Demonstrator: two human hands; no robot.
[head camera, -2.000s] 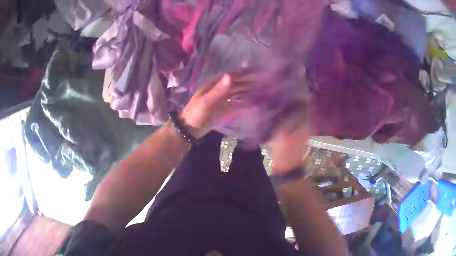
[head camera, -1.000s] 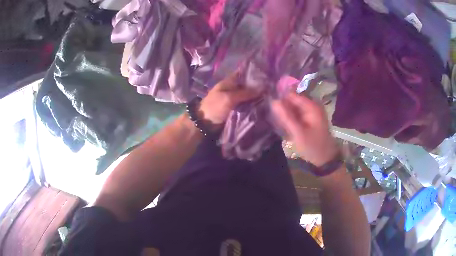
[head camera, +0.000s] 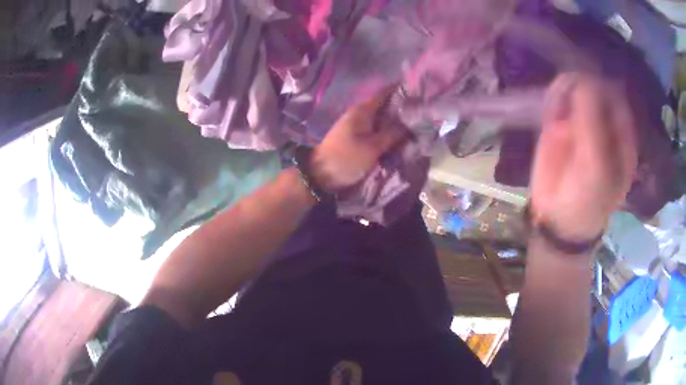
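Observation:
My left hand (head camera: 353, 147) is closed on a gathered bunch of mauve cloth (head camera: 382, 189), part of which hangs below the fist. My right hand (head camera: 583, 154) is raised at the right and blurred. It grips the end of a narrow mauve strip (head camera: 496, 109) that stretches across from the bunch at my left hand. A ruffled heap of mauve pieces (head camera: 233, 75) lies beyond my left hand, with bright pink cloth (head camera: 320, 16) among it. The fingertips of my right hand are too blurred to make out.
A large dark green cloth or sack (head camera: 139, 135) lies at the left. Purple satin cloth (head camera: 515, 154) lies behind my right hand. A pale table edge (head camera: 474, 180) runs below it. A brown box (head camera: 474, 274) and a blue-edged plastic piece (head camera: 633, 304) are lower right.
My right hand has moved right and slightly up, away from my left hand, drawing the strip out between them. My left hand has shifted slightly right and stays on the bunch.

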